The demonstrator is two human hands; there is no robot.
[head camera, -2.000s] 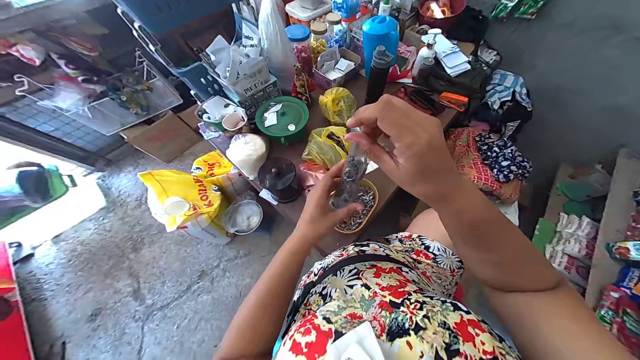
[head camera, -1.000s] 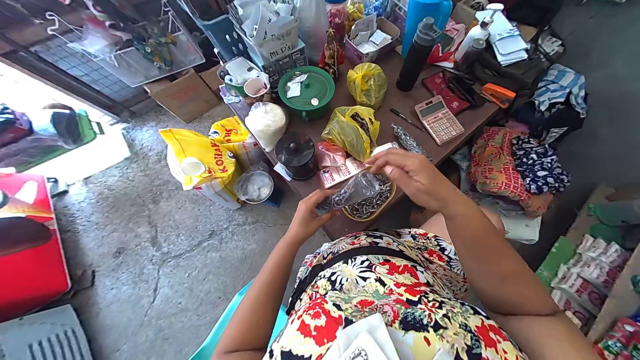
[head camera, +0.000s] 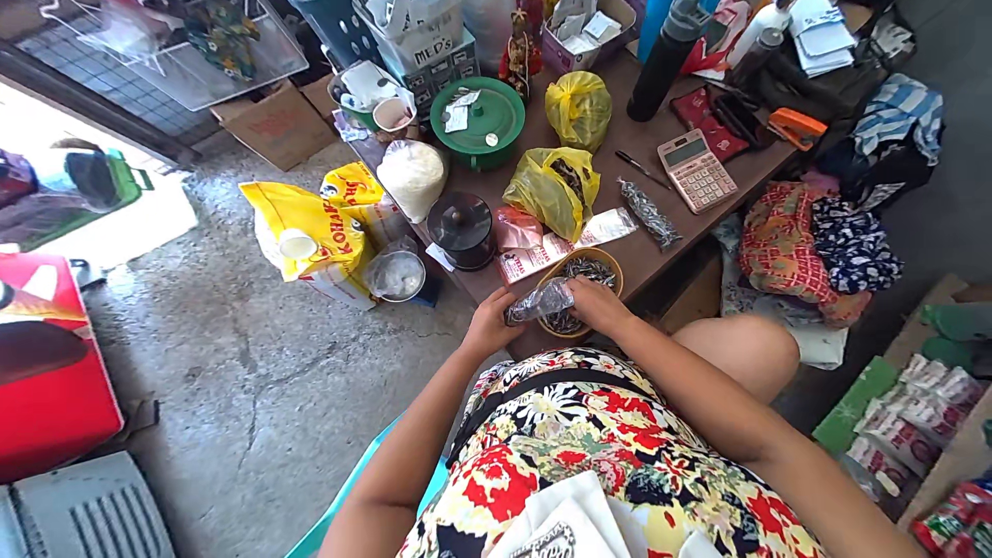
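Between my two hands is a clear plastic bag point(head camera: 540, 301) with small dark contents, held level above a yellow bowl point(head camera: 612, 267). My left hand point(head camera: 493, 319) grips the bag's filled end, and my right hand point(head camera: 595, 304) pinches its other end over the bowl's near side. Small silvery dried fish, as they appear, fill the bowl. A filled, narrow plastic bag point(head camera: 649, 214) lies on the table right of the bowl. Behind the bowl rests a packet of plastic bags point(head camera: 535, 260) with red print, near a yellow plastic bag point(head camera: 552, 190) that is partly open.
On the brown table point(head camera: 620, 174) stand a dark lidded jar point(head camera: 460, 230), a green lidded pot point(head camera: 478, 120), a knotted yellow bag point(head camera: 578, 110) and a black bottle point(head camera: 664, 66). A pink calculator point(head camera: 697, 170) and a pen point(head camera: 642, 169) lie to the right. Yellow sacks point(head camera: 306, 225) stand on the floor at left.
Both hands have come down with the plastic bag, which hung upright between them two seconds ago and now lies level over the bowl. The view has shifted.
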